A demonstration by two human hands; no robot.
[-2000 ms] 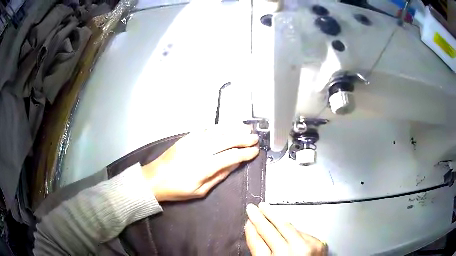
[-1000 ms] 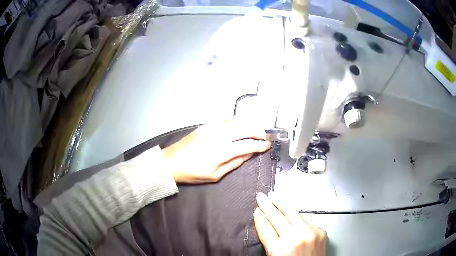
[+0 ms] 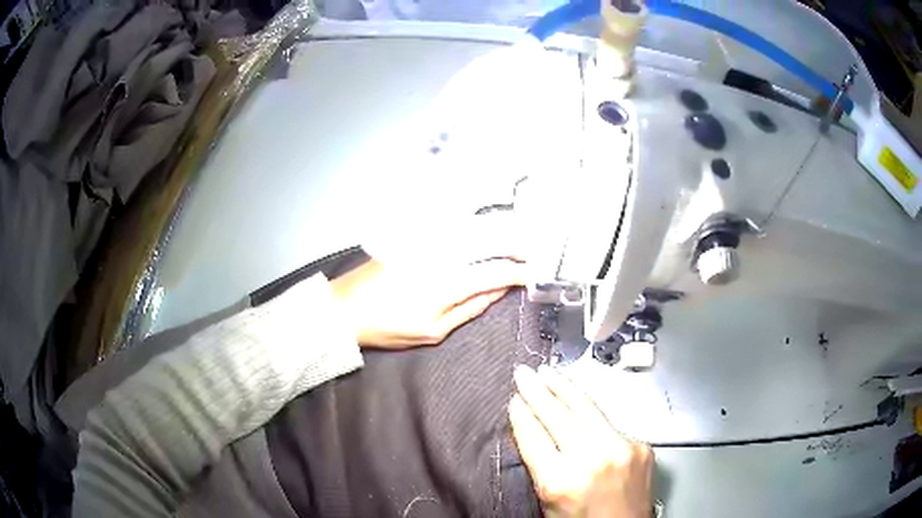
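A grey-brown garment piece (image 3: 404, 415) lies under the sewing machine head (image 3: 698, 172), its stitched right edge running to the presser foot (image 3: 566, 322). My left hand (image 3: 435, 304) lies flat on the cloth, fingertips just left of the foot, partly washed out by glare. My right hand (image 3: 581, 445) rests on the cloth's right edge below the foot, fingertips close to it. Neither hand clearly grips the cloth. Pale thread shows along the edge and near the bottom of the cloth. The needle cannot be made out.
Heaped grey-brown cloth (image 3: 101, 111) lies at the left beside the plastic-wrapped table edge (image 3: 192, 192). A pale tension knob (image 3: 717, 263) sticks out of the machine head. A blue tube (image 3: 748, 42) arches behind, and a white piece with a yellow label (image 3: 895, 167) is at the right.
Over two seconds the view has shifted, with the machine now lower and further right. The cloth's top edge shows less beyond my left hand. My right hand is nearer the presser foot.
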